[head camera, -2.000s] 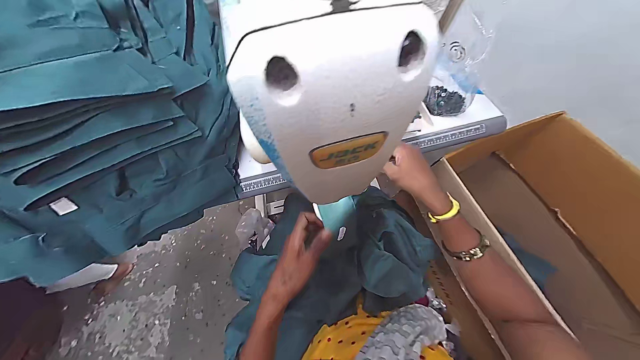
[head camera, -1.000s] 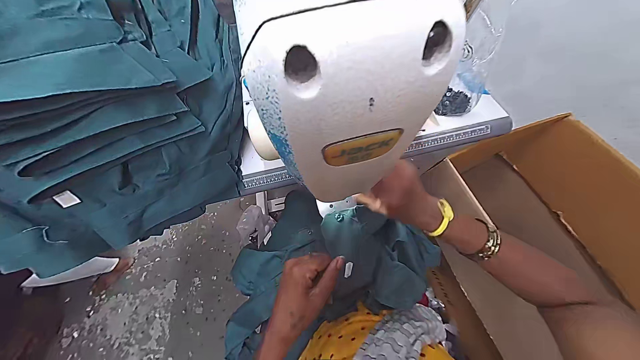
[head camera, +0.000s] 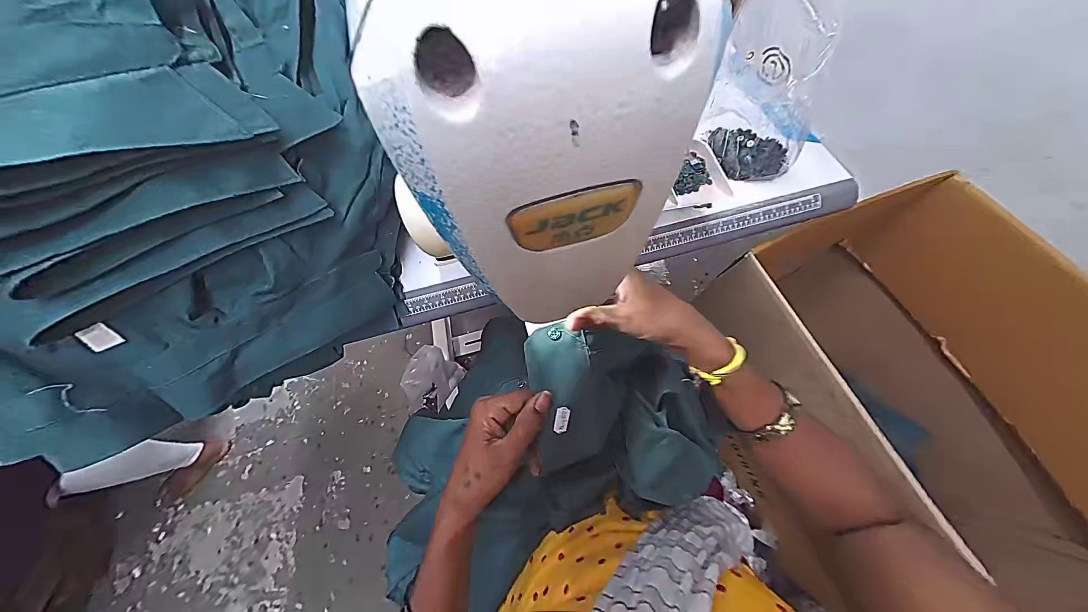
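The white head of a Jack sewing machine (head camera: 544, 144) fills the upper middle and hides its needle area. Below it, a dark teal garment (head camera: 586, 416) lies over my lap, with a button (head camera: 555, 333) on its lighter teal part near the machine. My left hand (head camera: 501, 433) pinches the garment's edge between thumb and fingers, beside a small white tag (head camera: 561, 420). At the upper edge of that part, just right of the button, my right hand (head camera: 650, 319) has its fingertips on the cloth.
A stack of teal garments (head camera: 170, 212) fills the left. On the white table (head camera: 765, 200), a clear plastic bag of dark buttons (head camera: 748, 153) stands beside a small tray. An open cardboard box (head camera: 918, 357) is at the right. At lower left, another person's foot (head camera: 195, 467) is on the floor.
One second ago my right hand was blurred at the machine's lower tip; now its fingers lie at the cloth's edge. The button shows more plainly than two seconds ago.
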